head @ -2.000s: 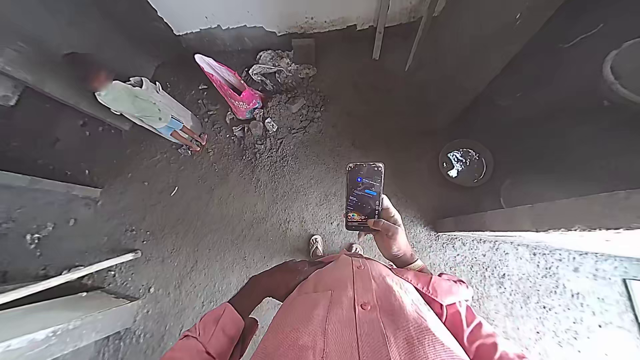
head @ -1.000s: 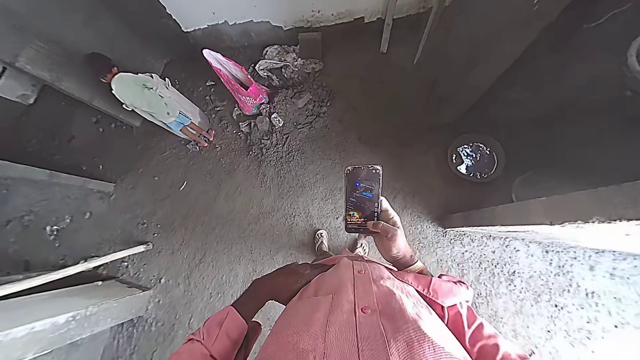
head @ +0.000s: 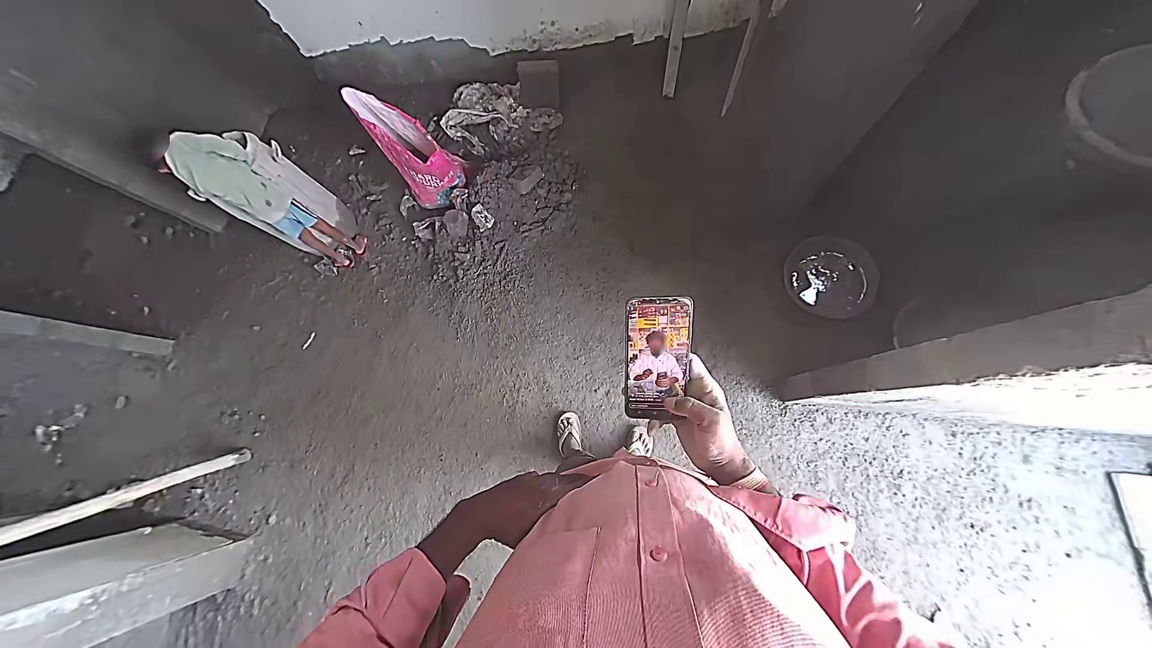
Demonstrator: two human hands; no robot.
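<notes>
My right hand is shut on a smartphone, held upright in front of my body with the thumb over the lower part of its screen. A picture of a person in a light shirt fills most of the screen. Against the waist of my pink shirt rests my left hand; its fingers are hidden, so whether they are open or closed does not show. My feet in sandals stand on the rough ground below the phone.
At the upper left a person stands near a wall. Beside them are a pink printed bag and a heap of rubble. A round basin of water is at the right. A pole lies at the lower left.
The phone's screen has changed from a dark display to a bright picture of a person. My right hand still holds the phone and my left hand stays at my waist.
</notes>
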